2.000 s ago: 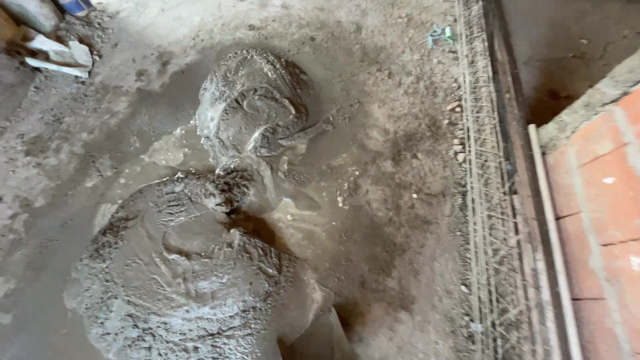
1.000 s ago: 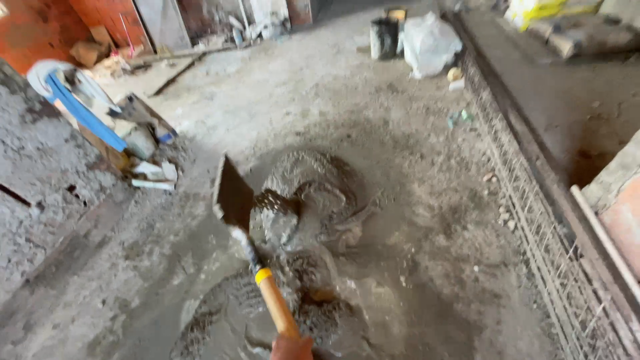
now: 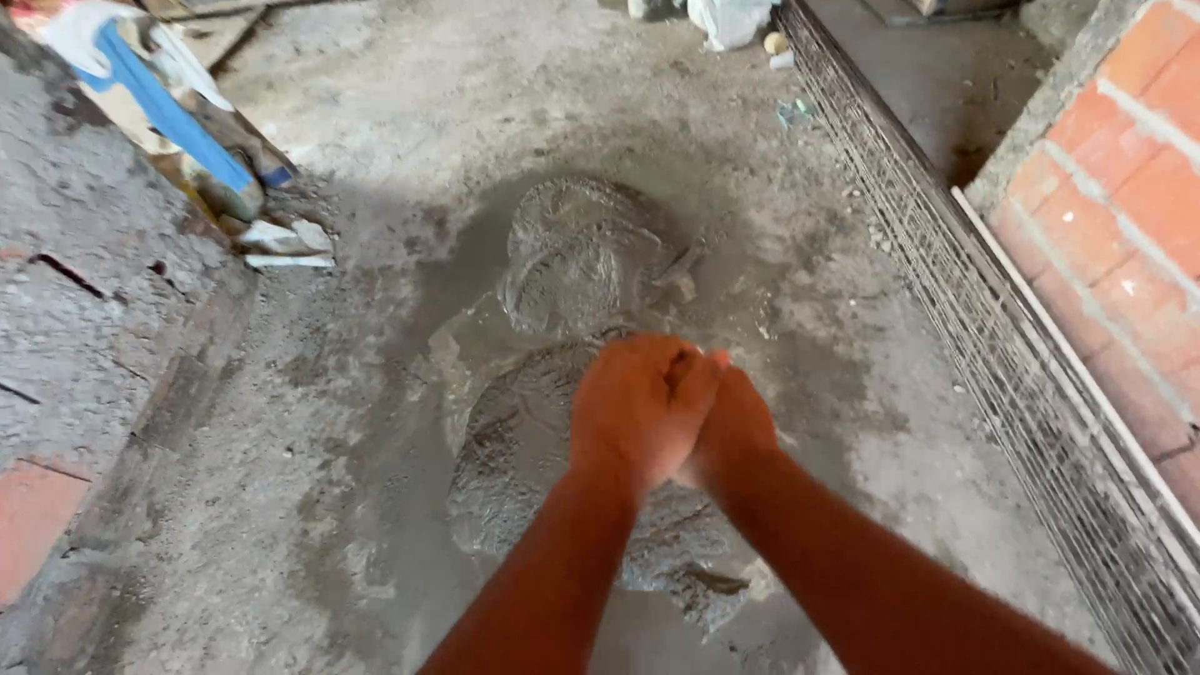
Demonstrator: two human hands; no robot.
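Note:
Both of my hands are together over the wet mortar heaps on the concrete floor. My left hand [image 3: 633,408] has its fingers curled, with its fingertips against my right hand [image 3: 741,417]. The fingers of my right hand are mostly hidden behind the left one. Whether a handle lies between them cannot be made out; no tool shows. Below and around my hands spreads the nearer mortar heap [image 3: 511,459], rough and partly covered by my forearms. A smaller, rounded mortar heap [image 3: 581,258] lies just beyond, with a wet film around it.
Along the right runs a long bundle of steel reinforcement [image 3: 937,281], beside a brick wall [image 3: 1097,206]. A rough mortar-covered wall [image 3: 103,244] stands at the left, with a blue strip [image 3: 173,108] and debris near its end. A white plastic bag [image 3: 731,21] sits at the top.
One second ago a shovel with a wooden handle was raised over the mortar, one hand at its handle. Now both hands are in view together and the shovel is not visible. The view has tilted down.

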